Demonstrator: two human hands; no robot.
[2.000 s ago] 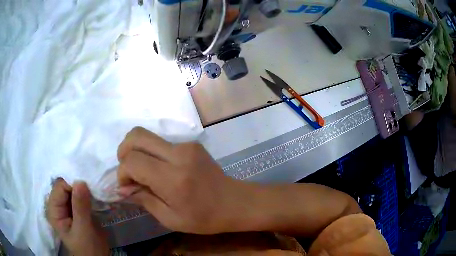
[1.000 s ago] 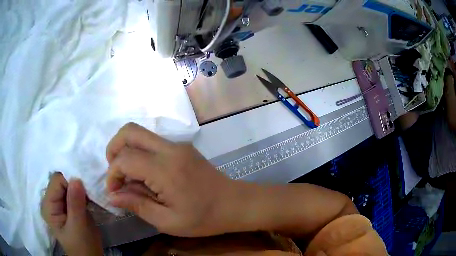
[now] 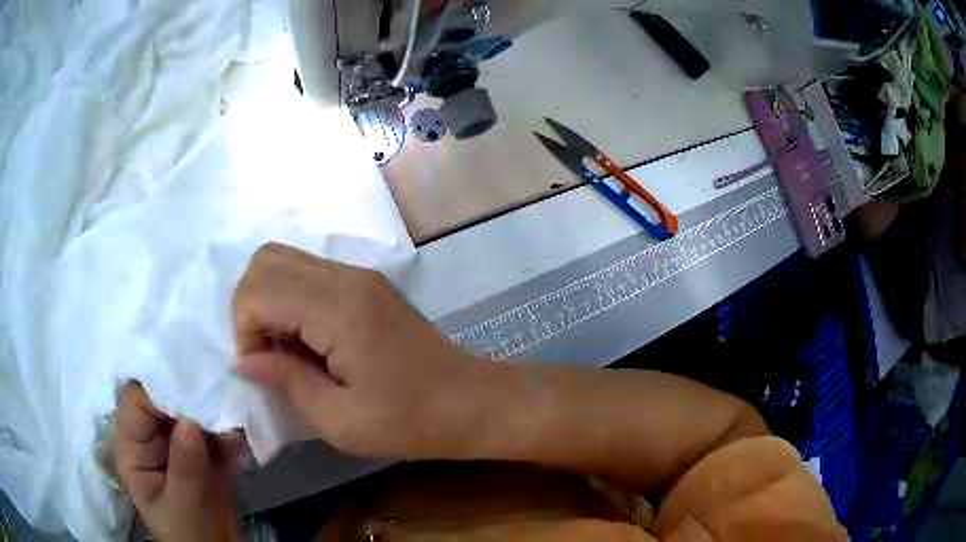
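Observation:
A large white cloth [image 3: 138,201] covers the left side and hangs over the table's front edge. My left hand [image 3: 175,461] pinches the cloth's edge between thumb and fingers at the lower left. My right hand [image 3: 328,355] is just right of it, with thumb and forefinger closed on the white cloth. A small flap of the cloth hangs between the two hands. No needle or pin can be made out at the fingertips.
The sewing machine's needle plate [image 3: 379,132] lies under a bright lamp. Open thread snips [image 3: 614,182] lie near the ruler strip [image 3: 636,265]. A purple-pink case [image 3: 797,175] and a black-handled tool [image 3: 671,44] lie farther right. Cloth scraps [image 3: 913,116] are at the right edge.
The right hand has shifted slightly and a cloth flap now shows below its fingers. The left hand has moved slightly right and down. The view has shifted, so the machine and snips appear higher.

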